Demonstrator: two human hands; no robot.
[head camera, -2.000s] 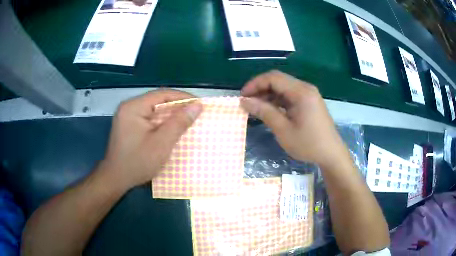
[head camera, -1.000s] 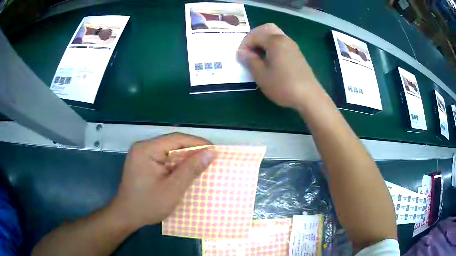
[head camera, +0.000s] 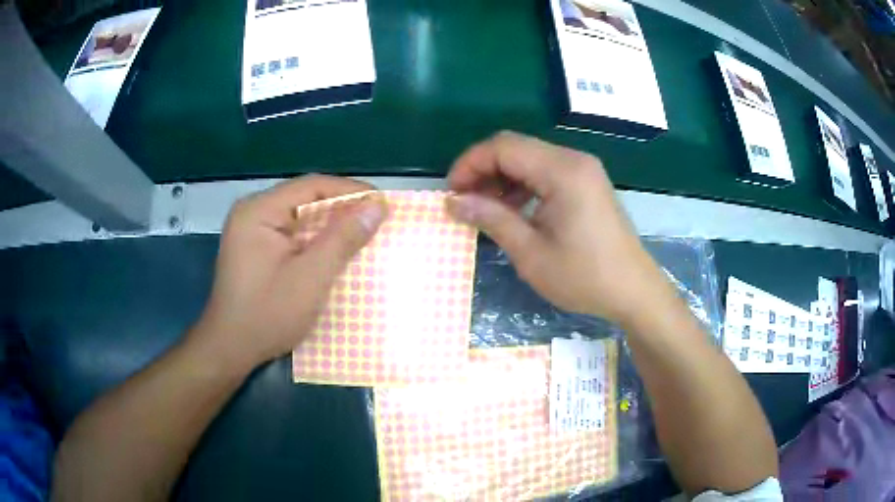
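My left hand holds a cream-yellow dot label sheet with rows of pink dots by its top edge, thumb in front. My right hand is at the sheet's top right corner, thumb and forefinger pinched on its edge. Whether a round sticker is between the fingertips cannot be seen. Spare sticker sheets lie below on the bench, partly behind the held sheet, with a white paper slip on them. White-topped product boxes lie on the green conveyor belt beyond my hands.
A metal side rail runs between conveyor belt and bench. A grey upright post stands at left. A clear plastic bag lies by the spare sheets. At right are a white label sheet, a dark red flat item and a person's pink sleeve.
My right hand has come back from the box on the belt to the held sheet's top corner. The boxes have shifted left along the belt. The camera view has also shifted.
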